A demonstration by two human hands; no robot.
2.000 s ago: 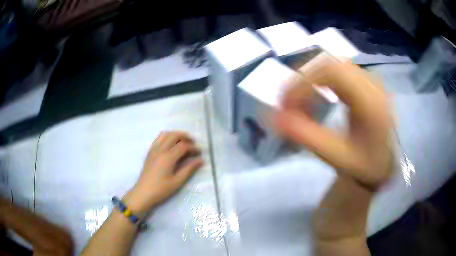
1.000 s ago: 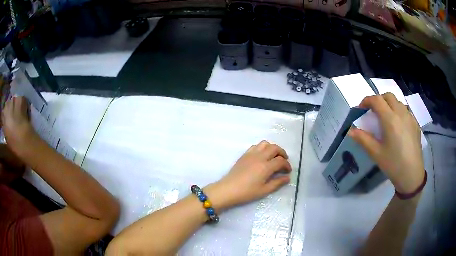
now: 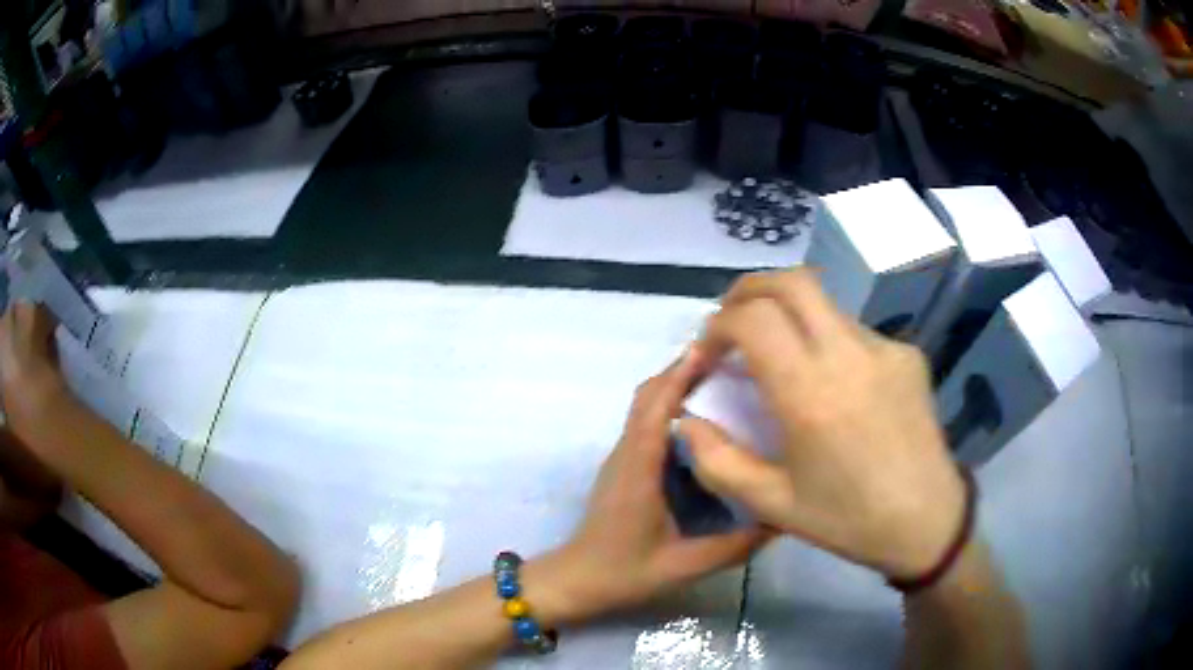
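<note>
A white-topped box with a dark lower side is between my hands, mostly hidden by them. My left hand, with a beaded bracelet, is around its left and near side. My right hand, with a dark red band, is over it, thumb and fingers gripping its white top. Whether its flap is fully closed is hidden. Closed cartons with white square tops stand to the right: one beside my right hand, two behind, and a nearer tilted-looking one with a dark device printed on its side.
Dark grey cups stand in rows on a white sheet at the back, with small round parts in front of them. A dark green strip crosses behind the tabletop. A neighbouring person's arm reaches in from the left, near printed cartons.
My right hand has moved left from the cartons to my left hand. My left hand has lifted from lying on the table and now holds a box with it. The nearer carton is uncovered.
</note>
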